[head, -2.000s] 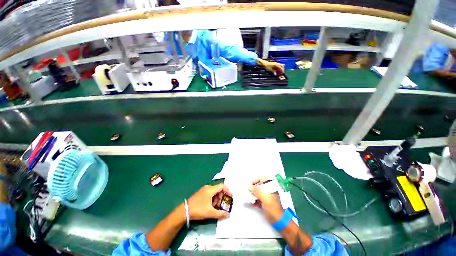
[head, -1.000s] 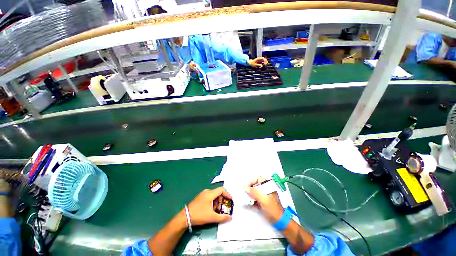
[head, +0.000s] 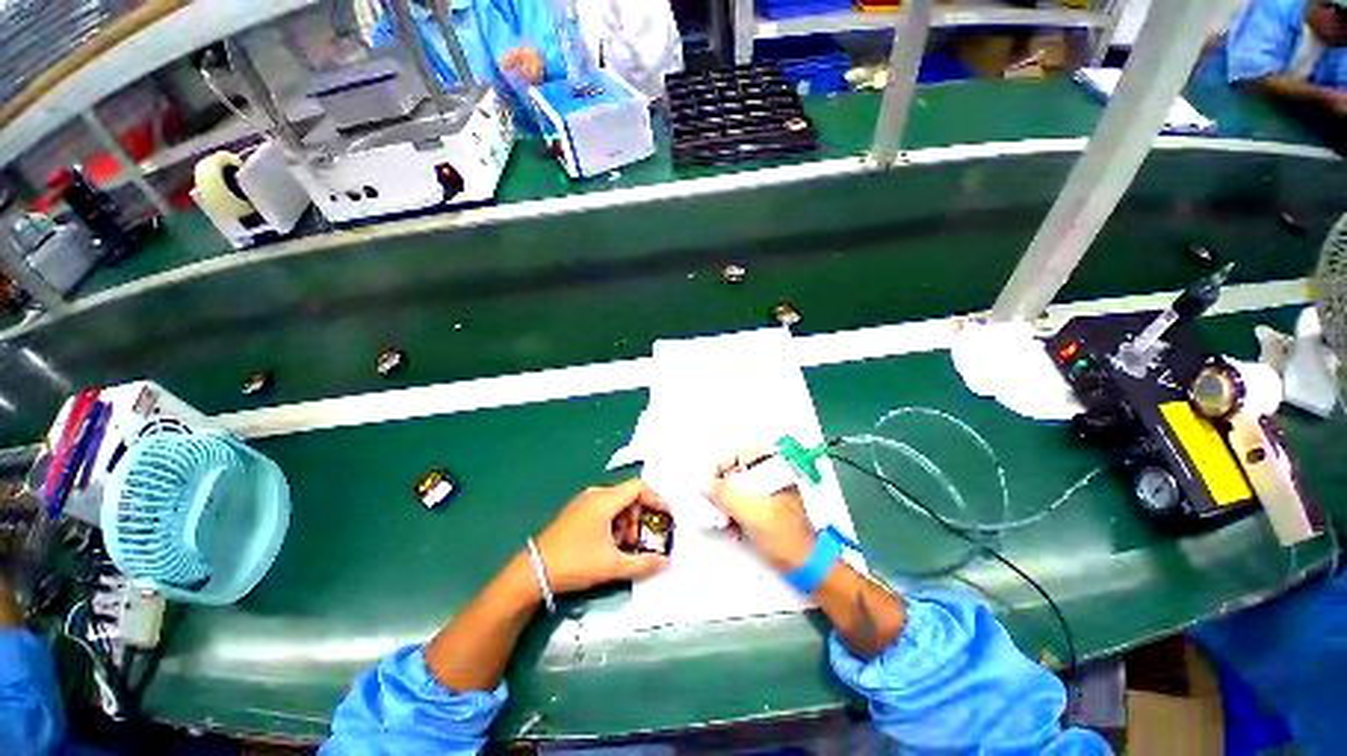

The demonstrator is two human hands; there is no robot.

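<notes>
My left hand (head: 588,544) holds a small black electronic unit (head: 652,532) with gold and white details between thumb and fingers, over the left edge of the white paper (head: 731,392). My right hand (head: 768,520) holds a whitish dispensing syringe (head: 756,476) like a pen, just right of the unit. Its tip is too small to make out. A green adapter (head: 802,458) on the syringe's rear joins a clear hose (head: 982,520). Another unit (head: 434,489) lies on the bench to the left.
A light blue fan (head: 195,517) stands left. A black controller box (head: 1160,428) with a yellow label stands right, beside crumpled white cloth (head: 1012,369). Beyond the pale rail, the green belt (head: 561,303) carries several units. People in blue smocks are across the line.
The view has tilted down, so the bench sits higher in the picture. Units on the belt have shifted left. The hand across the line has left the black tray. Both my hands keep their holds.
</notes>
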